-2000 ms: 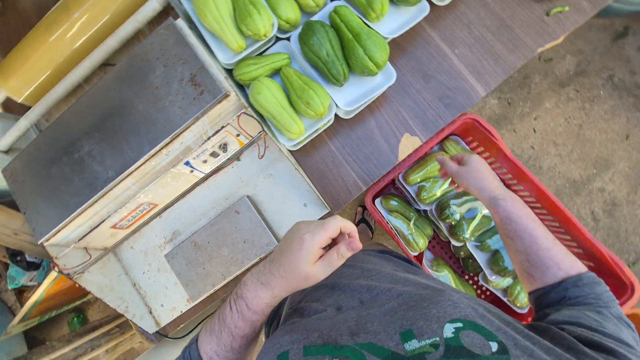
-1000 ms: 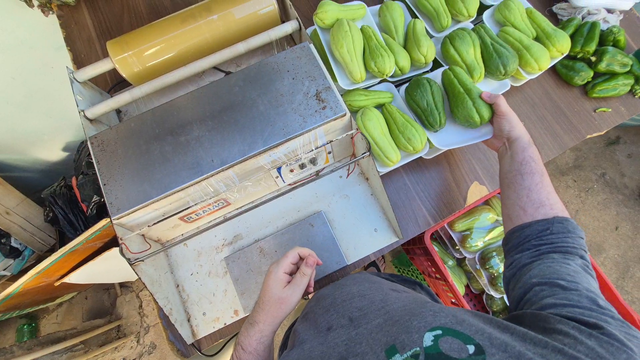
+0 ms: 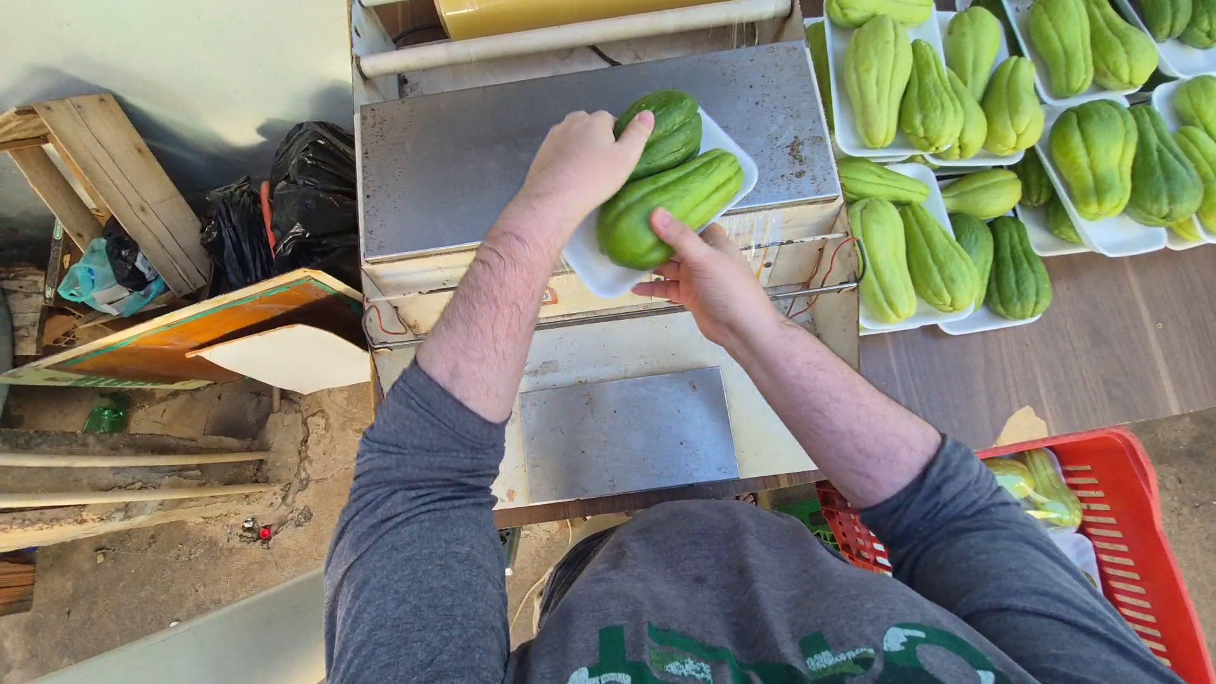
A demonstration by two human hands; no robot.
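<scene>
A white foam tray [image 3: 739,152] bearing two green chayotes [image 3: 673,204] is held tilted above the metal top plate [image 3: 456,171] of a film wrapping machine. My left hand [image 3: 587,160] lies over the darker chayote at the tray's upper left, with the thumb on that fruit. My right hand [image 3: 708,275] holds the lower right side of the tray, its thumb on the paler chayote and its fingers partly under the tray. A roll of yellowish film [image 3: 570,13] sits at the machine's back, and a smaller metal plate [image 3: 629,435] is at its front.
Several foam trays of chayotes [image 3: 879,85] stand on the wooden table [image 3: 1045,351] at right. A red plastic crate [image 3: 1140,532] with wrapped produce is below the table edge. At left are a wooden crate [image 3: 123,180], black plastic bags [image 3: 318,190] and a leaning board [image 3: 294,294].
My right hand was over the red crate, then at a chayote tray on the table; that tray is now over the machine. My left hand has moved up from the machine's front onto it. The view has shifted left.
</scene>
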